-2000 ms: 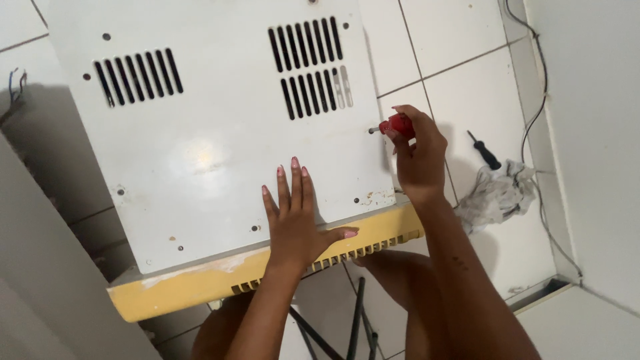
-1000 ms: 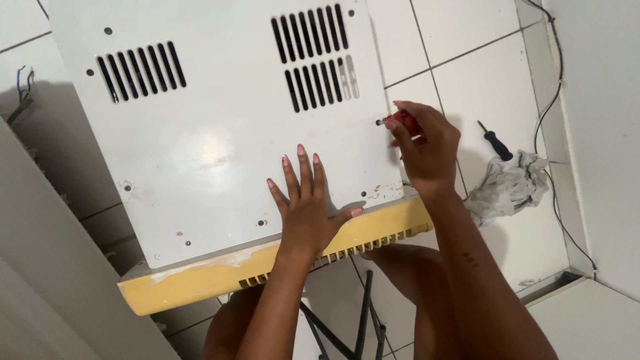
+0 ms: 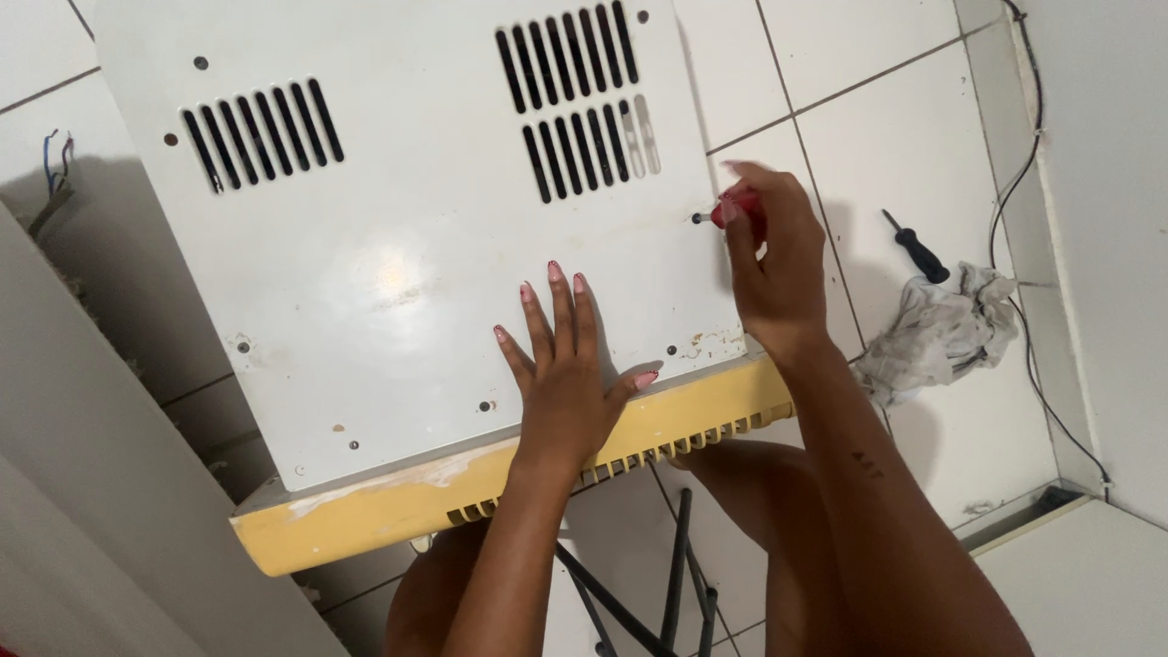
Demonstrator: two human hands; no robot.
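A white metal appliance panel (image 3: 411,274) with vent slots and several screws lies below me, a yellow slotted plastic edge (image 3: 383,516) along its near side. My left hand (image 3: 561,392) rests on the panel near that edge, fingers spread, holding nothing. At the panel's right side my right hand (image 3: 780,255) grips the red handle of a screwdriver (image 3: 748,217). Its short shaft points left to a dark screw (image 3: 697,219) in the panel; whether the tip is seated in the head I cannot tell. Part of the handle is hidden by my fingers.
On the tiled floor to the right lie a black-handled screwdriver (image 3: 922,255) and a crumpled dirty cloth (image 3: 940,333). A black cable (image 3: 995,228) runs along the right wall. Bare-ended wires (image 3: 57,173) stick out at the left. Dark metal legs (image 3: 677,566) stand below the yellow edge.
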